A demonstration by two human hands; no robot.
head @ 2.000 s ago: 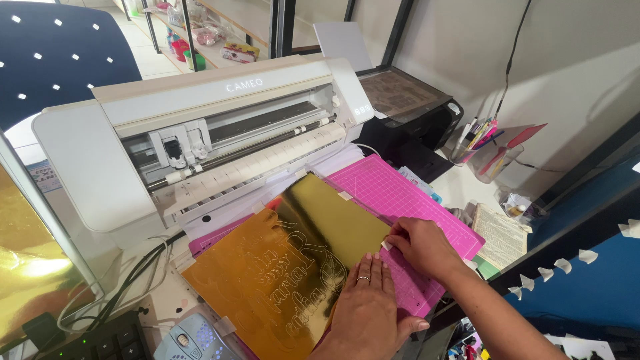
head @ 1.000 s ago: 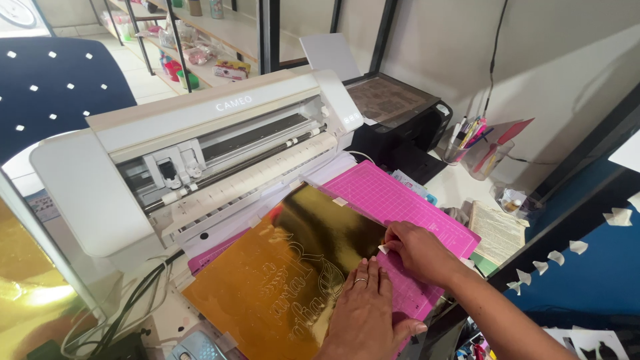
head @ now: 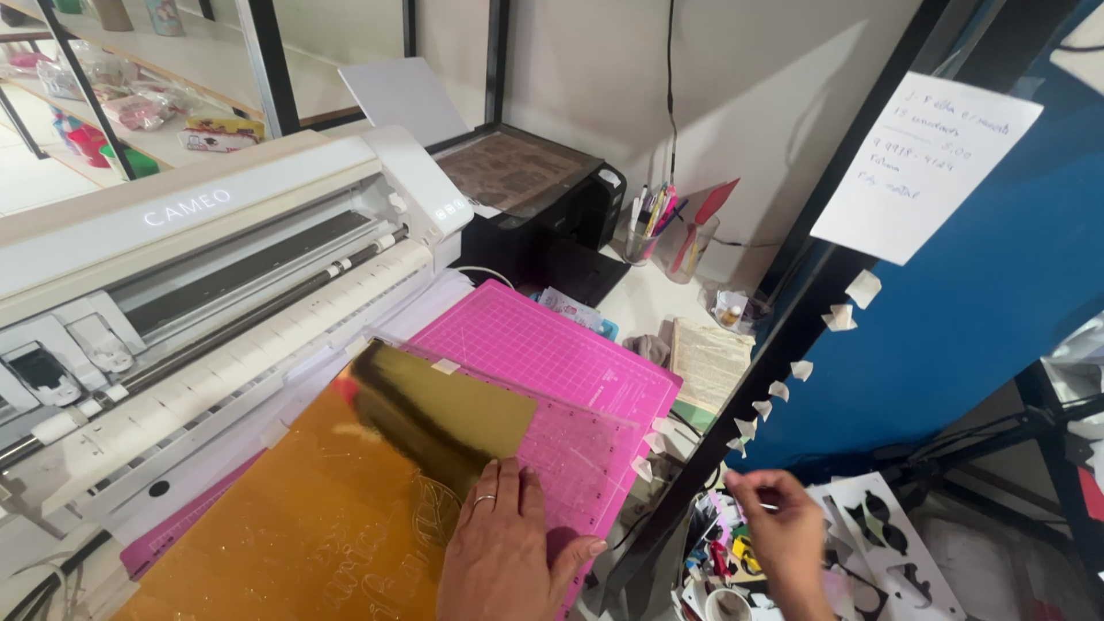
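Note:
A gold mirror-like sheet (head: 345, 483) with cut lettering and a leaf outline lies on a clear gridded cutting mat (head: 578, 448), over a pink cutting mat (head: 552, 345). My left hand (head: 509, 543), with a ring, rests flat across the sheet's right edge, fingers a little apart. To the right, my right hand (head: 772, 526) is raised beyond the mats, thumb and forefinger pinched on a small piece of pale tape (head: 730, 479). Small tape pieces (head: 445, 366) sit at the sheet's edges; more tape pieces (head: 800, 371) hang along a black metal post (head: 724, 423).
A white Cameo cutting machine (head: 285, 285) stands at left, with a black printer (head: 552, 198) behind the mats. Pens in a clear cup (head: 640, 246) and a worn booklet (head: 707, 366) are at the back right. Scraps (head: 733, 552) fill the area below my right hand.
My right hand has left the sheet's right edge and moved right, past the mats. My left hand remains on the sheet. The view has shifted right.

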